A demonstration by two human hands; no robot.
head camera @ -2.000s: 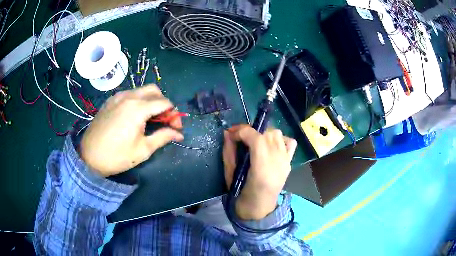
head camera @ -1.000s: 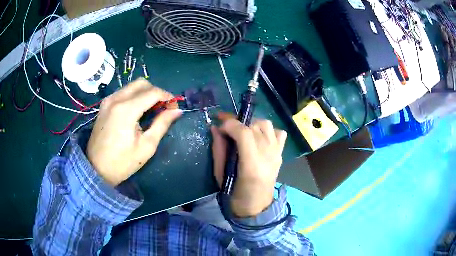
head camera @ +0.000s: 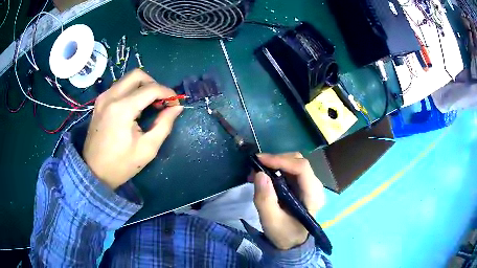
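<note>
My left hand (head camera: 125,125) pinches red lead wires (head camera: 172,99) and a thin silver solder wire (head camera: 192,107) at its fingertips, just left of a small dark holding block (head camera: 201,89). A small silver connector (head camera: 207,102) stands at the block's front edge. My right hand (head camera: 285,199) holds the black soldering iron (head camera: 293,198) like a pen. Its tip points up-left and is at or very near the connector's lower end; contact is too small to tell. The inside of my left grip is hidden.
A white solder spool (head camera: 71,51) and loose connectors (head camera: 123,55) lie behind my left hand. A fan (head camera: 191,15) is at the back. The iron stand (head camera: 306,57) with yellow sponge (head camera: 330,114) is right, beyond it a black station (head camera: 374,31). An open cardboard box (head camera: 355,157) sits below the mat's edge.
The iron was upright in my right hand and now points at the connector. My right hand has moved down and right. The leads and solder wire are held beside the block.
</note>
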